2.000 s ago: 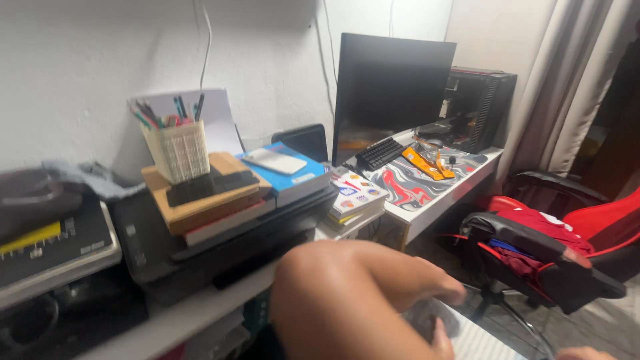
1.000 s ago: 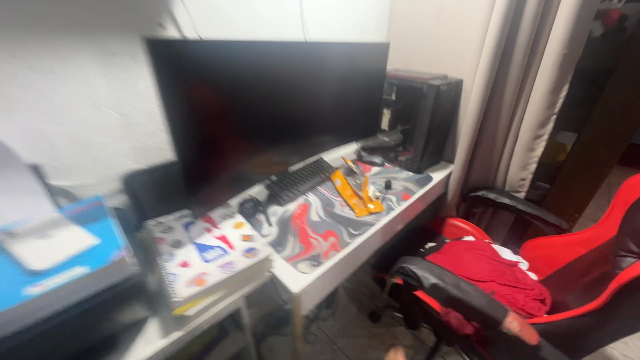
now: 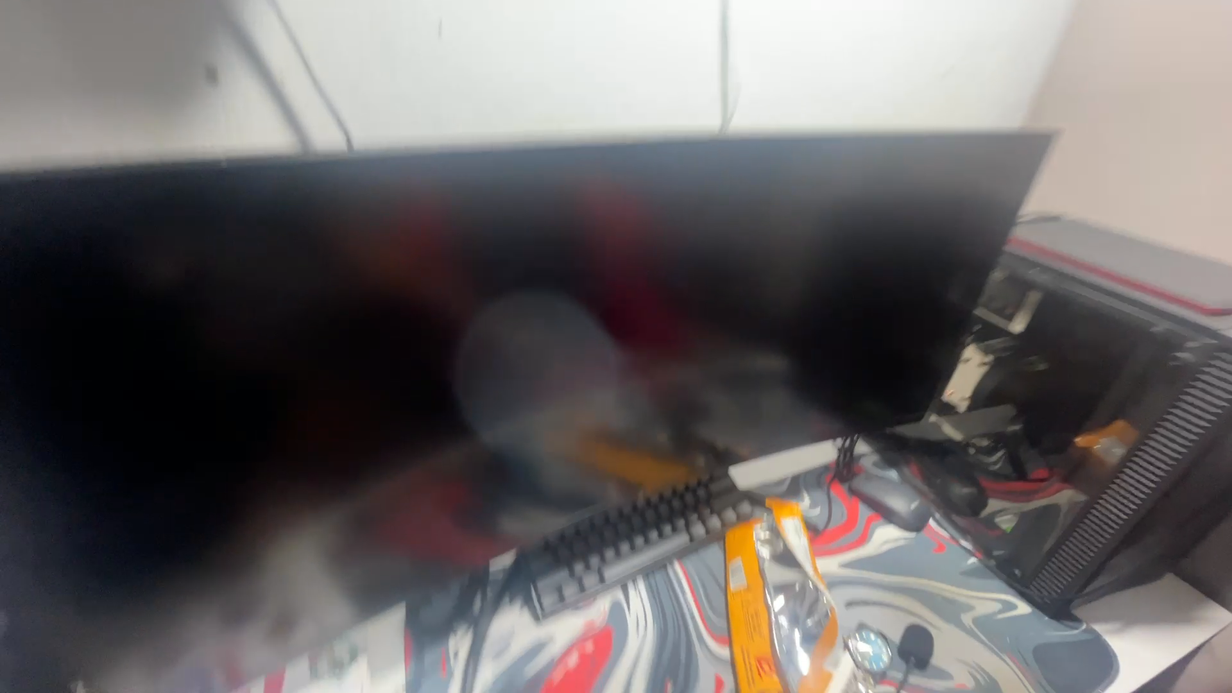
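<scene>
Neither of my hands shows in the head view now. A large monitor with a dark, reflecting screen fills much of the view. Below it a dark keyboard lies at a slant on a desk mat with grey, white and red swirls. An orange and clear plastic package rests on the mat, its upper end close to the keyboard. Beside it are a round-faced watch and a small black object, too blurred to name.
A black computer tower with a see-through side stands right of the monitor. A grey computer mouse sits between them. Cables hang on the white wall behind. A white desk corner shows at lower right.
The view has moved in close to the monitor and desk mat. The red and black chair and the sticker-covered box have left the view. A bare bent leg showed two seconds ago.
</scene>
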